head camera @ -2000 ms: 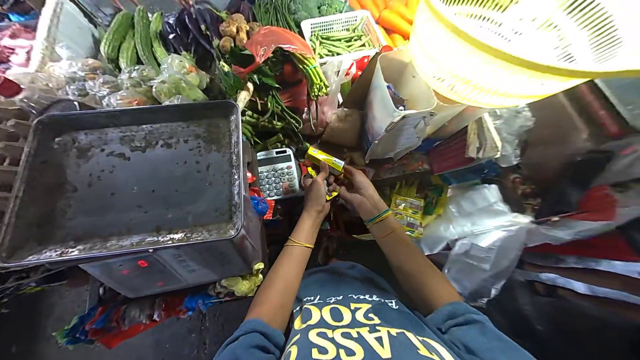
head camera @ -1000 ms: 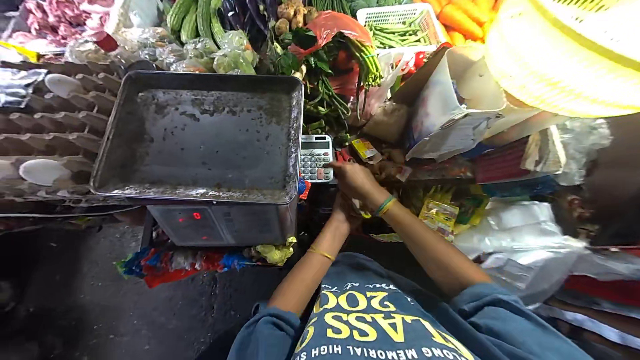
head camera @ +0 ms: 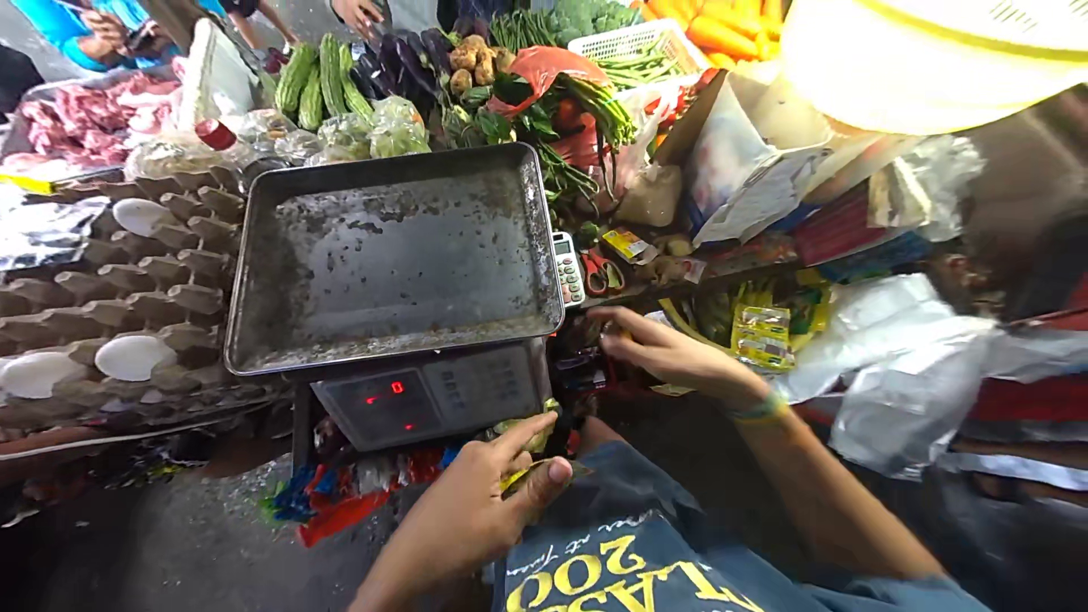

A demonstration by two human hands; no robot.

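My left hand is at the lower middle, below the metal weighing scale, with a small yellow thing between thumb and fingers; what it is cannot be told. My right hand is right of the scale, near the counter edge, fingers curled; whether it holds anything is hidden. A worn metal tray tops the scale, whose red digits are lit. A calculator shows partly beside the tray. Red-handled scissors and a small yellow packet lie right of it.
Egg trays with several white eggs stand at left, raw meat behind. Eggplants, green gourds and carrots line the back. Plastic bags hang at right. A person's hand shows beyond the vegetables.
My hands have moved apart; my right hand has left the calculator. The yellow packet, in my hands two seconds ago, lies on the counter. The view has shifted left.
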